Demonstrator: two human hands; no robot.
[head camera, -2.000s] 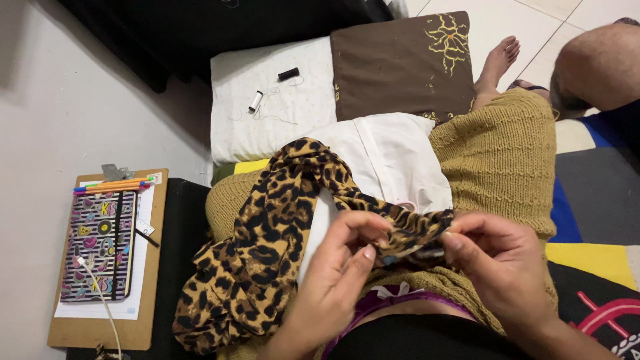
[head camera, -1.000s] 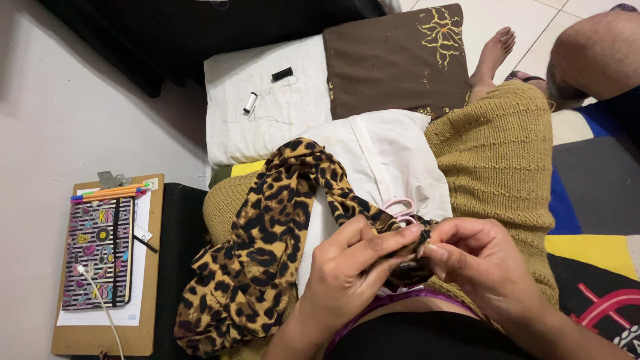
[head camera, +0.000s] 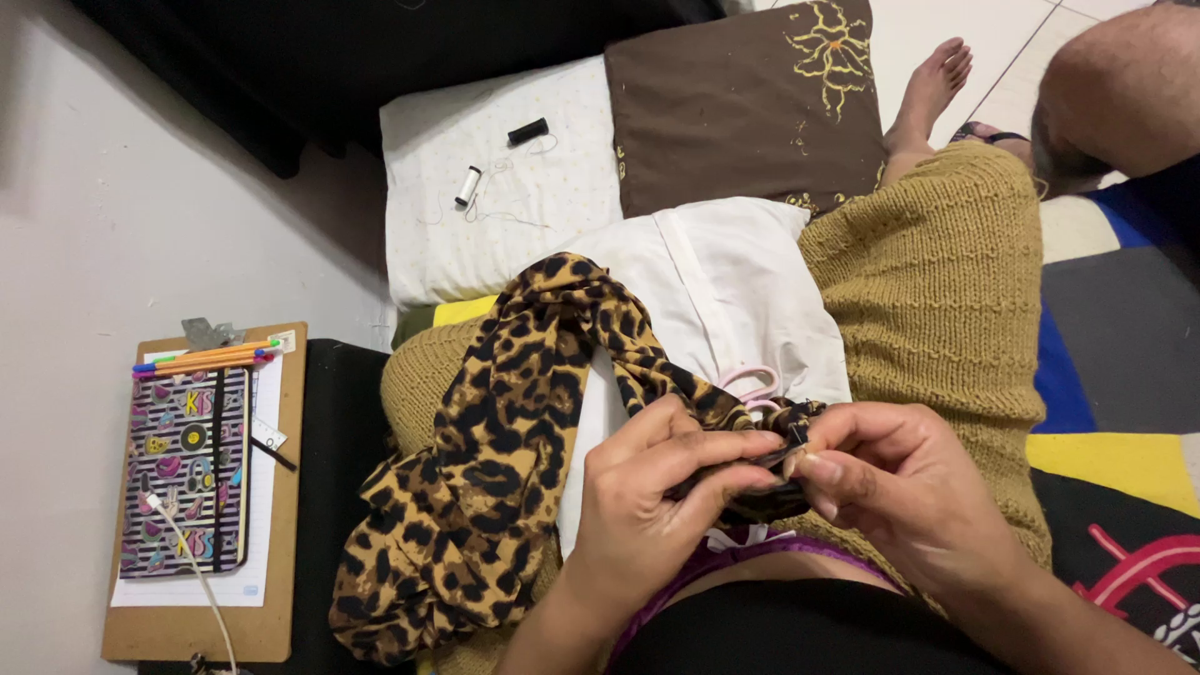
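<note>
Leopard-print fabric (head camera: 511, 431) drapes in a loop over a white cloth or cushion (head camera: 750, 272) on the lap. Its gathered end is pinched between the thumb and fingers of my left hand (head camera: 666, 478). Close beside it, my right hand (head camera: 891, 478) has thumb and index fingertips together at the edge of that fabric; whether a needle is between them is too small to tell. The pink handles of what look like scissors (head camera: 753, 382) lie just behind the gathered end. Farther off, a black thread spool (head camera: 528, 131) and a white thread spool (head camera: 468, 187) rest with loose thread on a white cushion (head camera: 422, 253).
A brown cushion (head camera: 741, 112) lies beyond the lap, which a mustard knitted blanket (head camera: 937, 281) covers. At left, a clipboard (head camera: 272, 628) holds paper, a patterned notebook (head camera: 178, 469), pens (head camera: 211, 357) and a cable (head camera: 202, 581). Another person's bent leg (head camera: 1116, 94) is at upper right.
The fabric stretched between my hands two seconds ago is now bunched, and both hands are closer together. The pink handles, mostly hidden two seconds ago, show more.
</note>
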